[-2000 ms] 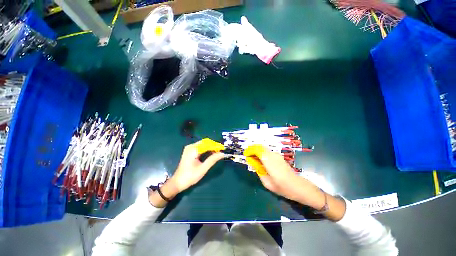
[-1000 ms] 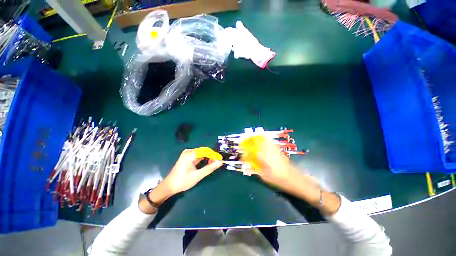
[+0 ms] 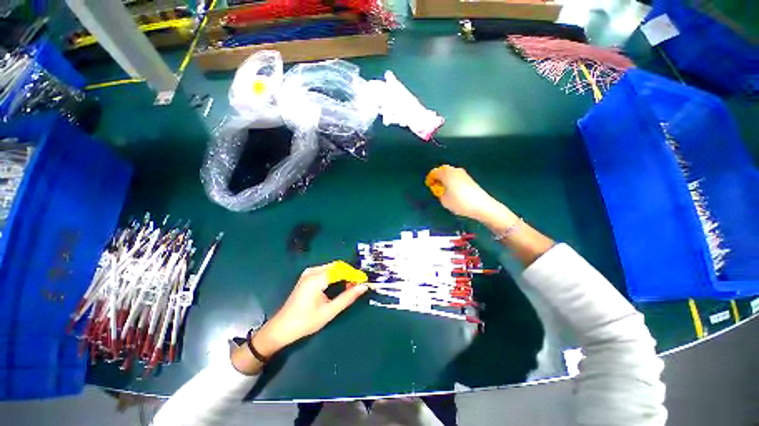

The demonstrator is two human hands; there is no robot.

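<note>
A flat stack of white wire assemblies with red ends (image 3: 420,270) lies on the green mat, red ends to the right. My left hand (image 3: 320,299), with yellow finger covers, pinches the left end of a wire assembly at the stack's left edge. My right hand (image 3: 466,195) is over the mat above and right of the stack, fingertips bunched; whether they hold anything is too small to tell. Faint small black bits (image 3: 420,198) lie left of it. A dark patch of small black parts (image 3: 304,237) lies left of the stack. A larger loose pile of assemblies (image 3: 141,291) lies at left.
Clear bags with black contents (image 3: 225,179) and a white glove (image 3: 408,108) lie at the back. Blue bins stand at left (image 3: 62,274) and right (image 3: 616,200). A pink-red wire bundle (image 3: 574,58) and a cardboard tray (image 3: 291,54) are at the far side.
My right hand has left the stack and moved up and right over the mat. One assembly now lies at the stack's lower edge. My left hand stays at the left ends; the view has tilted up.
</note>
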